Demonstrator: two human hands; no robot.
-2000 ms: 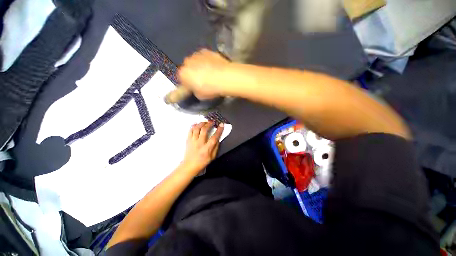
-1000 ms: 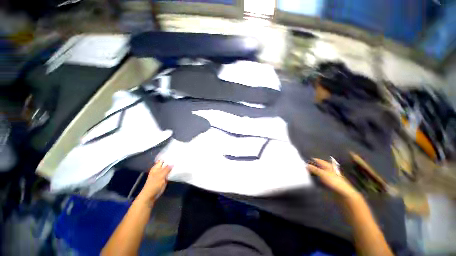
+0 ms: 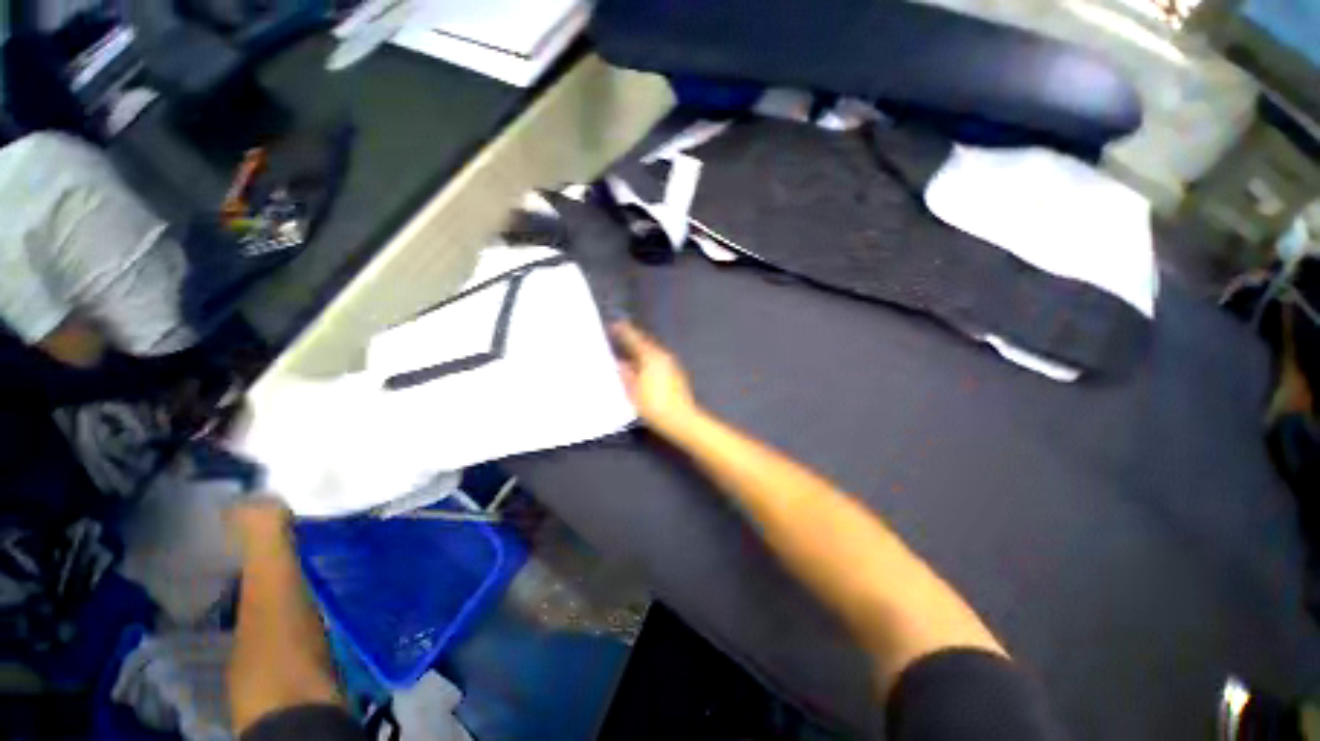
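A white-backed garment front panel (image 3: pixel 543 362) with a dark angled line lies at the left edge of the dark pressing table, with other white pieces under it. My right hand (image 3: pixel 652 379) is at the panel's right edge; its fingertips meet the edge, and whether they grip is unclear. My left hand (image 3: pixel 258 524) is blurred at the panel's lower left end, with its fingers hidden or smeared by motion. The iron is not clearly visible.
Dark and white finished panels (image 3: pixel 898 232) lie at the table's far side, below a long dark padded arm (image 3: pixel 869 65). A blue plastic basket (image 3: pixel 405 579) sits below the table edge. A person in a light top (image 3: pixel 87 239) is at the far left. White pieces (image 3: pixel 492 32) lie on another table.
The view has swung left. The panel that lay on the table in front of me is now on the pieces at the left edge, and both hands have moved left with it.
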